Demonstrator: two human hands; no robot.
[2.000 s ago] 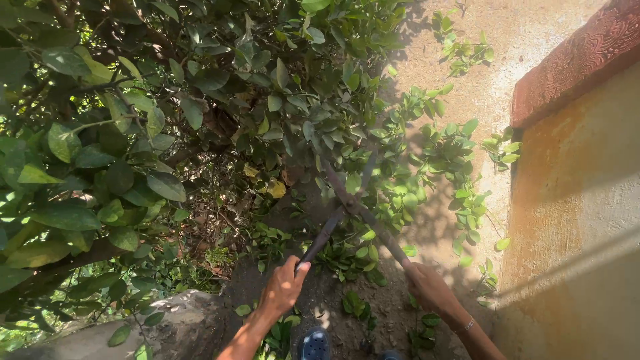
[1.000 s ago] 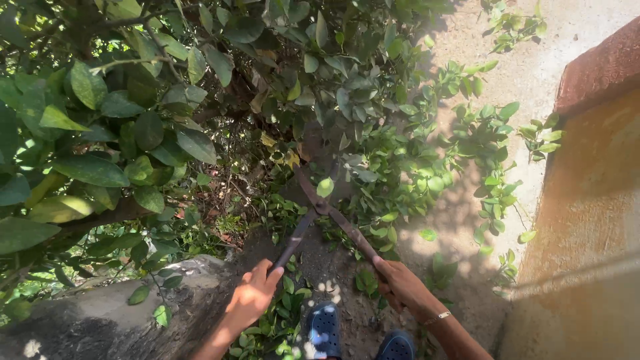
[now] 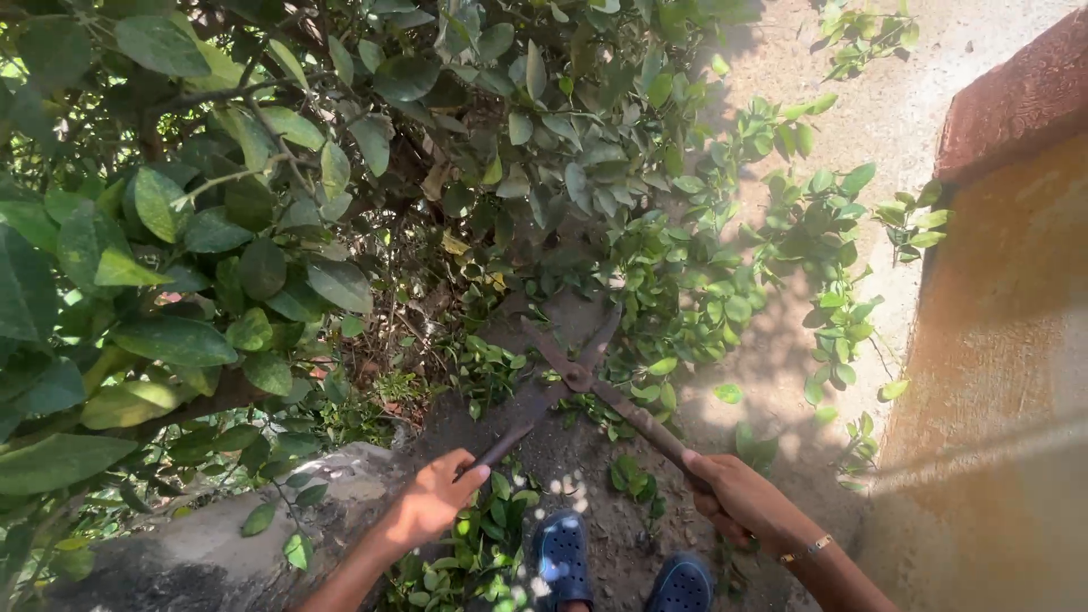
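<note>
A pair of rusty hedge shears [image 3: 579,377] spreads in an X below the bush, its two blades apart and pointing away from me. My left hand [image 3: 433,501] grips the left handle, thumb along it. Around the right handle closes my right hand [image 3: 735,501], with a bracelet [image 3: 806,549] on that wrist. A leafy green bush [image 3: 544,110] hangs just beyond the blade tips. Cut leafy sprigs [image 3: 680,289] lie on the ground to the right of the blades. No branch can be made out between the blades.
At the right stands a yellowish wall [image 3: 994,382] with a red ledge [image 3: 1011,102]. A grey stone block [image 3: 246,527] lies at lower left under large leaves. My feet in blue clogs [image 3: 563,552] stand on the dirt path. More cuttings [image 3: 476,544] lie beside the left clog.
The blades were among the leaves two seconds ago; now the shears are nearer my feet, blades apart. A pale green leaf at the pivot one second ago no longer shows there.
</note>
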